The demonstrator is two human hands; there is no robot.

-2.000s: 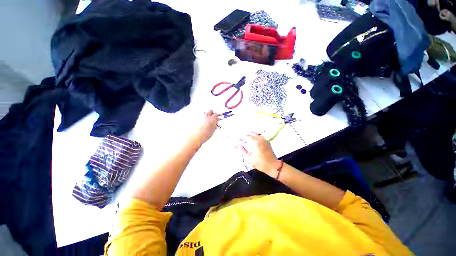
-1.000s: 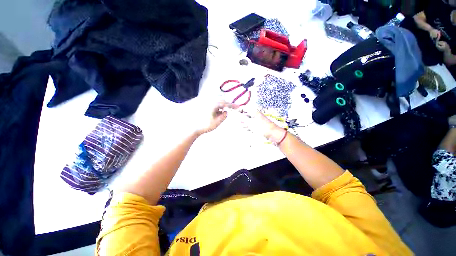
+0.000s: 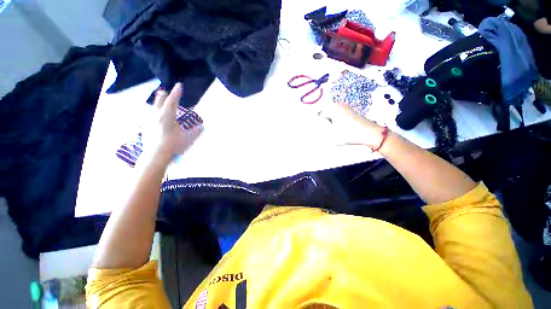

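My left hand (image 3: 168, 130) lies over the maroon-and-white striped bundle (image 3: 192, 118), covering its middle. Its index finger and thumb point up, apart; whether it grips the cloth is unclear. My right hand (image 3: 350, 125) is low over the white table, just below the glittery silver pile (image 3: 356, 90). Its fingertips are washed out, so anything pinched there cannot be told. Red-handled scissors (image 3: 309, 89) lie left of the pile. A black garment piece (image 3: 235, 202) with a bright dotted line along its edge lies between my body and the table edge.
A large black garment heap (image 3: 199, 45) covers the back left, with more dark cloth at far left. A red stand (image 3: 377, 51) with a dark item stands at the back. Black cones with green rings (image 3: 417, 105) and sparkly trim (image 3: 444, 124) lie at right, beside a bag.
My left hand has left the spot beside my right hand and moved left onto the striped bundle. The view has shifted. The yellow pliers no longer show near my right hand.
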